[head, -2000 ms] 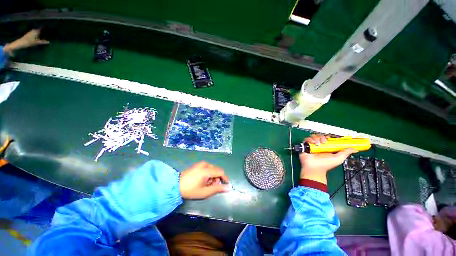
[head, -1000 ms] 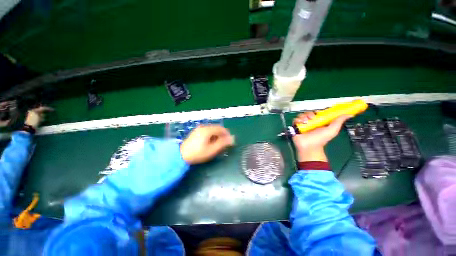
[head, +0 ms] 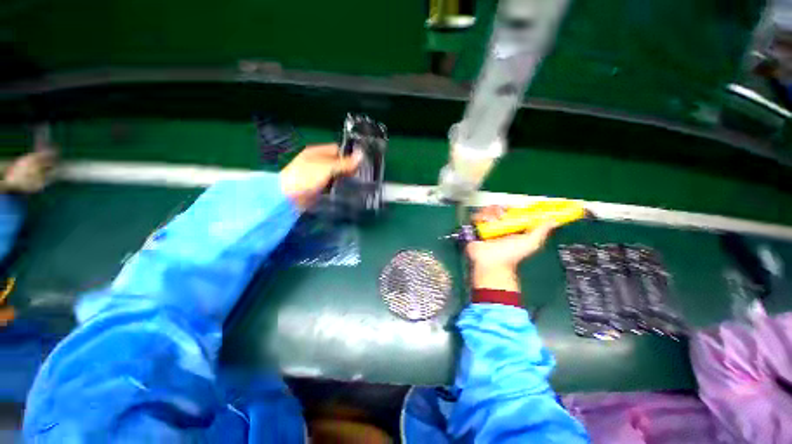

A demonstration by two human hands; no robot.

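My left hand [head: 314,173] grips a dark phone unit [head: 363,160] by its left side, above the white rail. The unit is upright in view and blurred by motion. My right hand [head: 505,251] holds the yellow electric screwdriver [head: 531,218], its dark tip pointing left. The round grey screw tray [head: 415,284] lies on the green bench between my arms. The clear bag with blue parts [head: 330,247] is partly hidden behind my left arm and hand. The pale strips are hidden by my left sleeve.
Several dark phone units [head: 615,289] lie side by side at the right. Another unit [head: 276,139] is on the belt behind the white rail [head: 695,218]. A pale lamp arm [head: 499,104] slants down at centre. A person's hand [head: 30,171] is at far left; a pink sleeve [head: 747,368] at right.
My left hand has moved forward to the belt side and taken hold of a phone unit. My right hand still holds the screwdriver. The whole view has shifted and blurred.
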